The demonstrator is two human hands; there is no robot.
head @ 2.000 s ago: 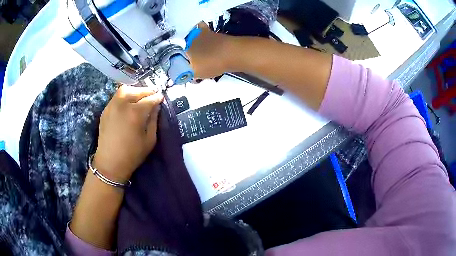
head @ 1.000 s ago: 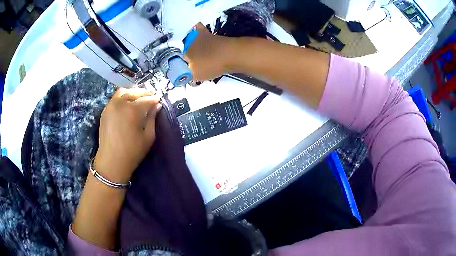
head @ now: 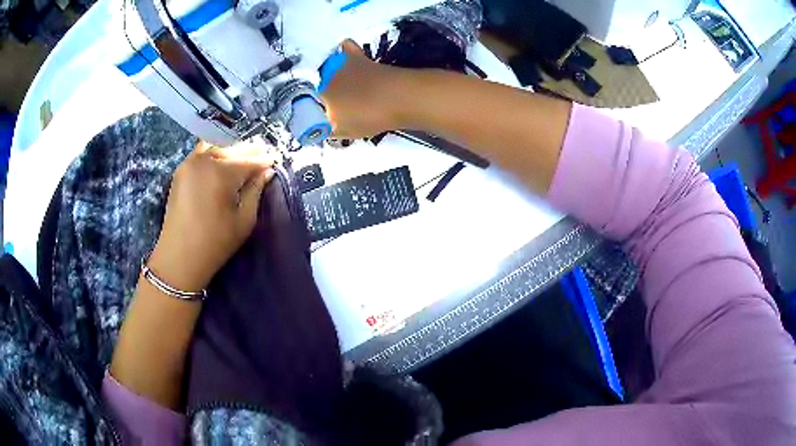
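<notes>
My left hand (head: 214, 196) pinches the edge of the dark purple lining (head: 266, 305) just in front of the presser foot (head: 277, 139). The fuzzy plaid garment shell (head: 113, 218) spreads to the left of and under my left arm. My right hand (head: 353, 91) is at the right side of the sewing machine head (head: 209, 43), behind the blue-grey round attachment (head: 310, 120); its fingertips are partly hidden, so its hold cannot be told. A black care label (head: 362, 203) with white print lies beside the lining, with a small dark label (head: 308, 178) at its upper left.
A short black strip (head: 446, 181) lies right of the care label. Dark bundled cloth (head: 428, 43) sits behind my right wrist. Brown card (head: 624, 83) with small dark labels is at the far right. A printed ruler (head: 489, 300) borders the table front. A red stool (head: 777, 144) stands beyond.
My left hand and wrist have shifted slightly left, with the lining edge. The care label sits slightly further left in view. My right hand stays at the machine head.
</notes>
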